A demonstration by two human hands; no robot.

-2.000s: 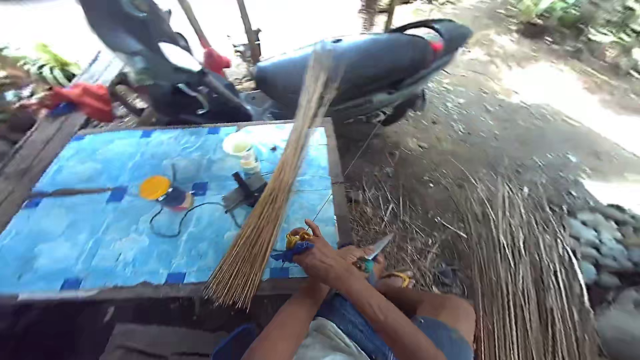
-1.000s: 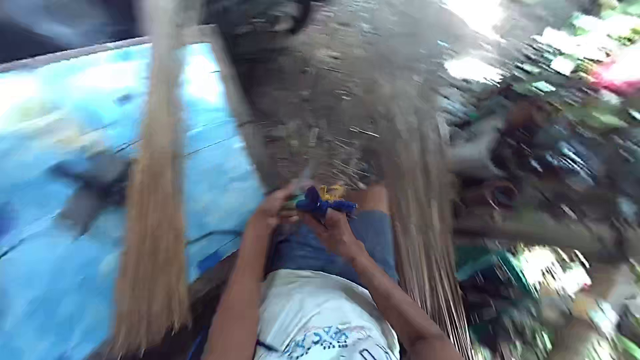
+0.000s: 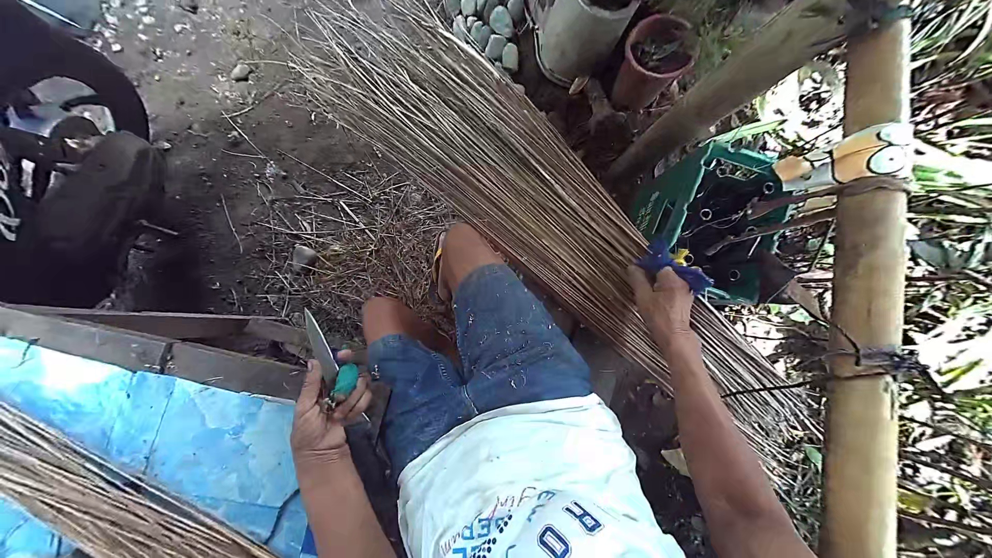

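Observation:
My left hand (image 3: 329, 407) holds a knife (image 3: 319, 341), its pointed blade up, with a teal wrapped piece (image 3: 346, 380) at the fingers; whether that is its handle I cannot tell. My right hand (image 3: 665, 306) grips a dark blue and yellow strip of cloth or plastic (image 3: 673, 267) over a long bundle of thin dry sticks (image 3: 527, 186), which lies slanting beside my right leg. Another bundle of thin sticks (image 3: 93, 492) rests on the blue-covered table (image 3: 209, 442) at lower left.
A green plastic crate (image 3: 666, 198) stands beyond my right hand, near a bamboo post (image 3: 866, 310). Pots, one of them reddish (image 3: 657, 62), and rounded stones (image 3: 496, 27) are at the top. Stick scraps (image 3: 364, 240) litter the ground. Part of a motorcycle (image 3: 85, 209) is at left.
My hands were close together over my lap and are now apart, the right one out over the stick bundle with the blue and yellow strip. The view has swung strongly to the right.

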